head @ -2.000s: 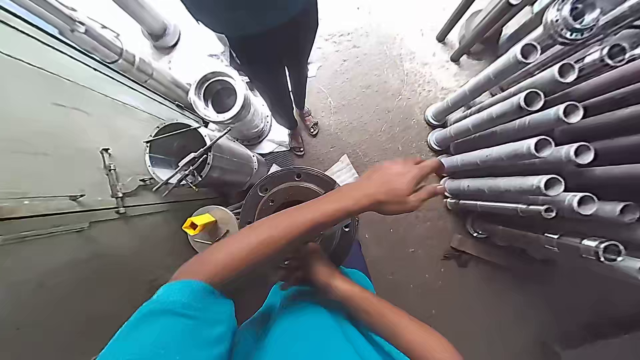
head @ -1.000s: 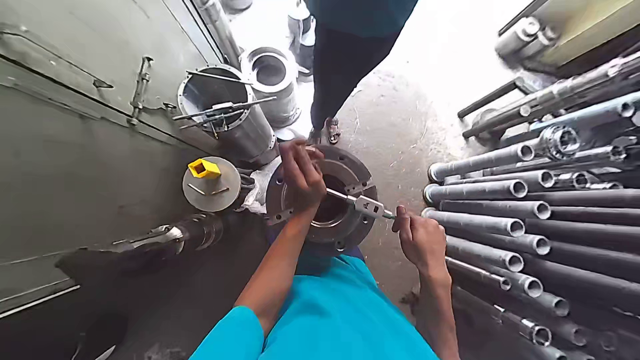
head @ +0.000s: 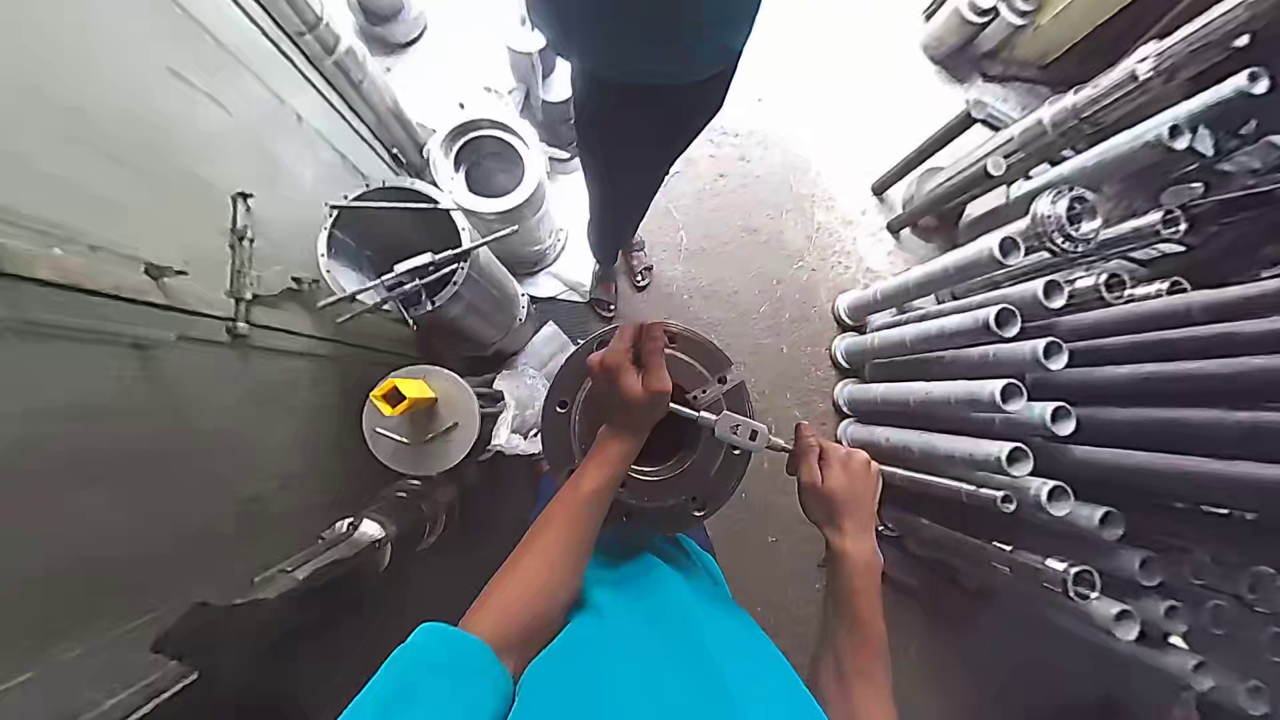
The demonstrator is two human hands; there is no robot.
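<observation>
A tap wrench (head: 742,431) with a rectangular metal body lies slantwise over a round metal flange (head: 575,410) with bolt holes and a wide central bore. My left hand (head: 632,380) is closed around the wrench's left handle, above the flange. Its right handle is in my right hand (head: 835,480), out past the flange's right edge. Near the wrench body, a small drilled metal bar (head: 715,387) rests on the flange's upper right. Whether a tap sits under the wrench is hidden.
Metal pipes (head: 930,397) are stacked at right. At left stand a metal cylinder (head: 480,300) with rods across its mouth, a thick hollow cylinder (head: 535,215) and a round plate (head: 425,450) bearing a yellow square-holed block (head: 403,396). A person (head: 640,130) stands beyond the flange.
Two seconds ago my right hand reached toward the pipes and no wrench showed. One second ago both hands were on the wrench, as now. The view has shifted.
</observation>
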